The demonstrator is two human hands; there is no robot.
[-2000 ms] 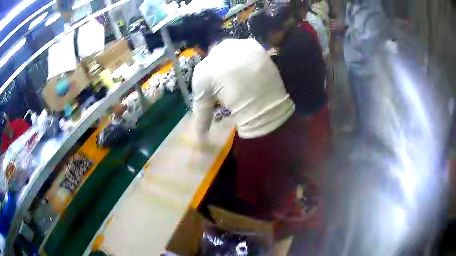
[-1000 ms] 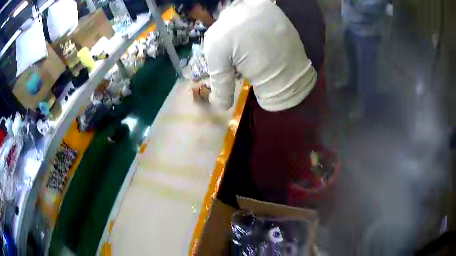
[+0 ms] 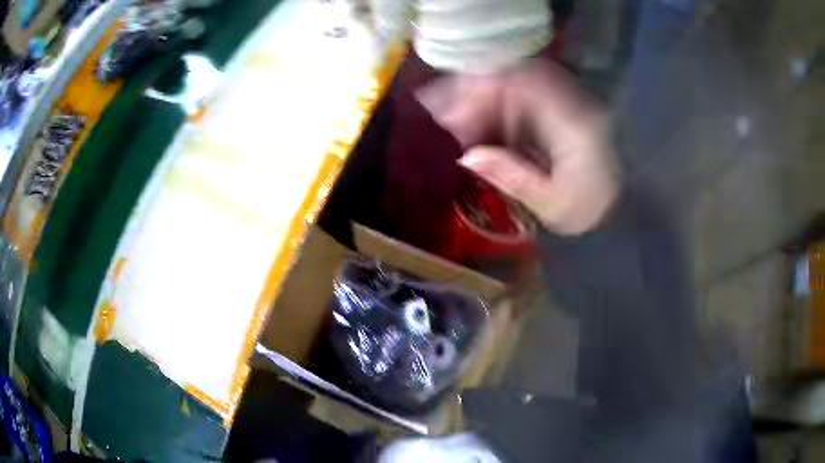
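My right hand (image 3: 543,136), blurred, reaches in from the right in a dark sleeve. Its fingers are apart and curved, with nothing visible in them. It is above and beyond an open cardboard carton (image 3: 294,312). A shiny clear plastic bag (image 3: 398,339) of dark parts fills the carton, and a white round part (image 3: 417,314) shows among them. I cannot make out my left hand. A pale blurred shape (image 3: 439,449) is cut off by the bottom edge, and I cannot tell what it is.
A white bench top (image 3: 208,217) with worn orange-yellow edging runs left of the carton, beside a green belt (image 3: 81,217). A red stool or tub (image 3: 493,231) stands behind the carton. A person's pale top (image 3: 484,32) shows at the top. Small metal parts (image 3: 54,154) lie at the left.
The view has tilted down and shifted, so the carton appears higher and further left. My right hand and dark sleeve have come into view. The other person is now mostly cut off.
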